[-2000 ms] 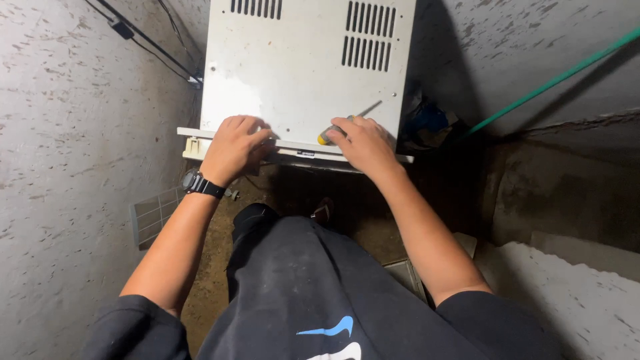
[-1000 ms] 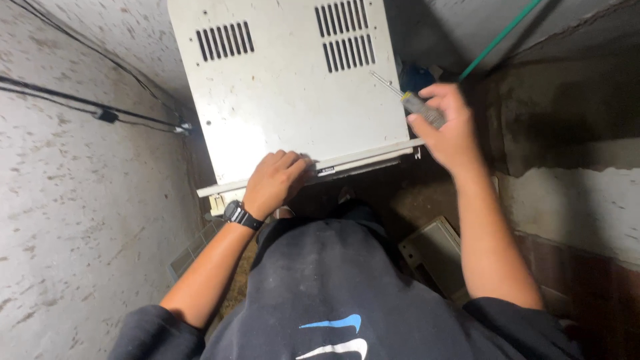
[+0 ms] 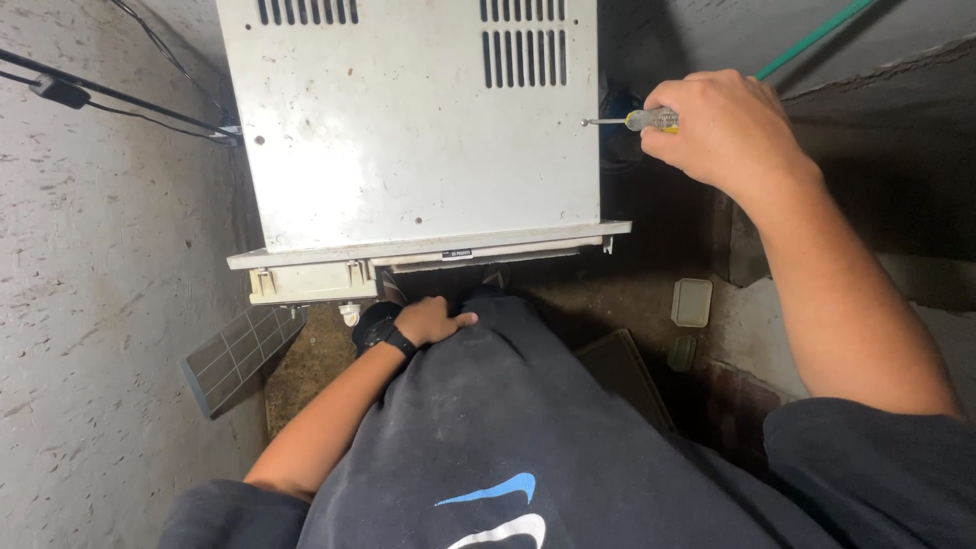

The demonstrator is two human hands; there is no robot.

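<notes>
A white metal appliance housing with slotted vents fills the top middle, its light front frame facing my body. My right hand is raised beside the housing's right edge and grips a screwdriver by its grey and yellow handle. The screwdriver's shank points left, with its tip over the right edge of the housing; whether they touch, I cannot tell. My left hand rests at the front of my dark shirt, below the front frame, with the thumb out and the fingers partly hidden. Nothing shows in it.
A speckled wall with black cables stands at the left. A grid panel leans low beside it. On the floor at the right lie a pale tray and a small green dish. A green pole slants at the upper right.
My left hand has left the housing's front edge and moved down to my shirt. The screwdriver, held in my right hand, has come off the top of the housing to its right edge.
</notes>
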